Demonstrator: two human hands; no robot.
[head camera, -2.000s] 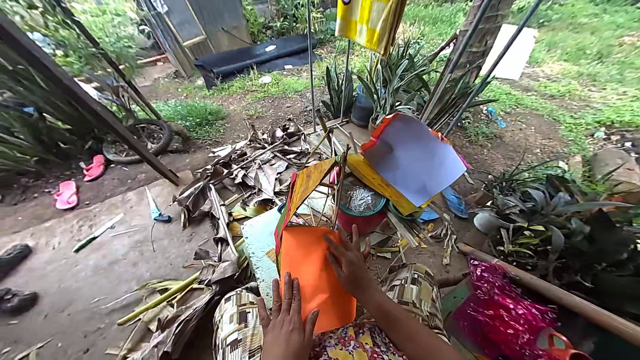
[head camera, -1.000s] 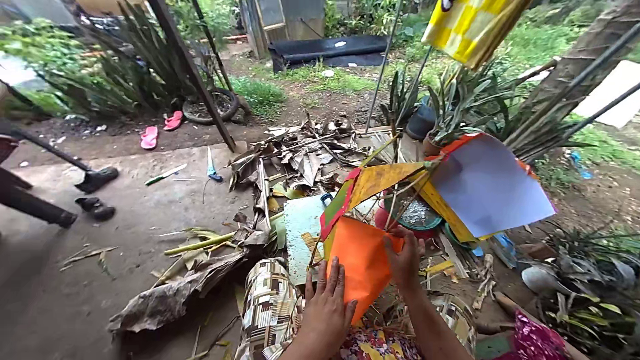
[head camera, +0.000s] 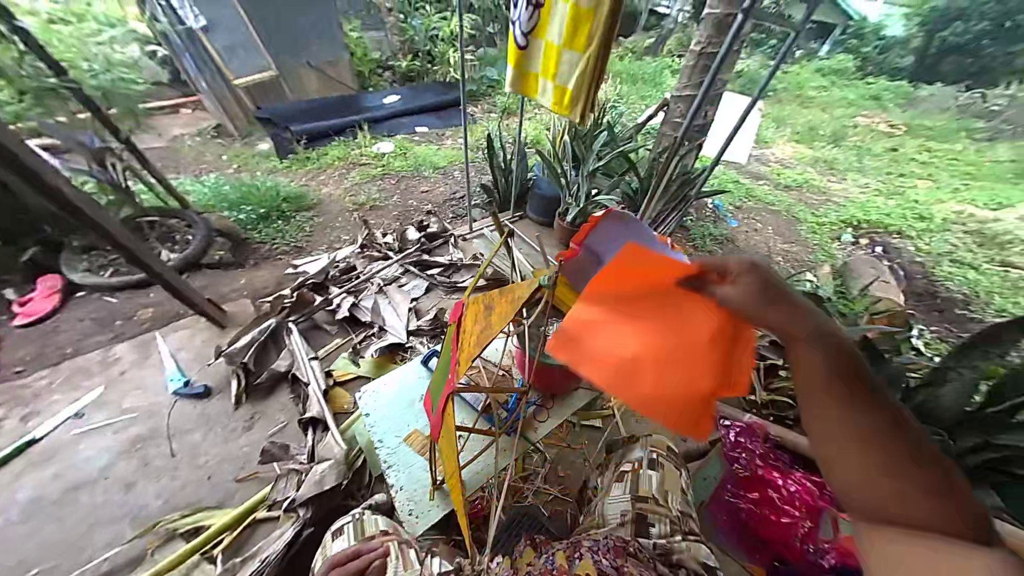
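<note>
My right hand (head camera: 724, 292) grips the top edge of an orange sheet (head camera: 652, 344), which hangs at the right of a stick frame. Near the bottom edge my left hand (head camera: 356, 558) rests on my patterned trousers, only partly in view. Between my knees stands the stick frame (head camera: 490, 390), partly covered with yellow, green and red material (head camera: 450, 360). A pale board (head camera: 392, 448) lies under it. Behind the orange sheet, a purplish-grey sheet with a red-orange edge (head camera: 600, 240) and a red container (head camera: 552, 372) are partly hidden.
Dry leaves (head camera: 384, 308) are heaped ahead. On the concrete at left lie a handsaw (head camera: 178, 368) and a knife (head camera: 56, 420). A shiny pink plastic bag (head camera: 768, 496) is at my right. A yellow checked cloth (head camera: 560, 60) hangs ahead, near potted plants (head camera: 588, 172).
The orange sheet lay under both hands against the frame; my right hand now holds it up to the right. My left hand has moved down to my leg.
</note>
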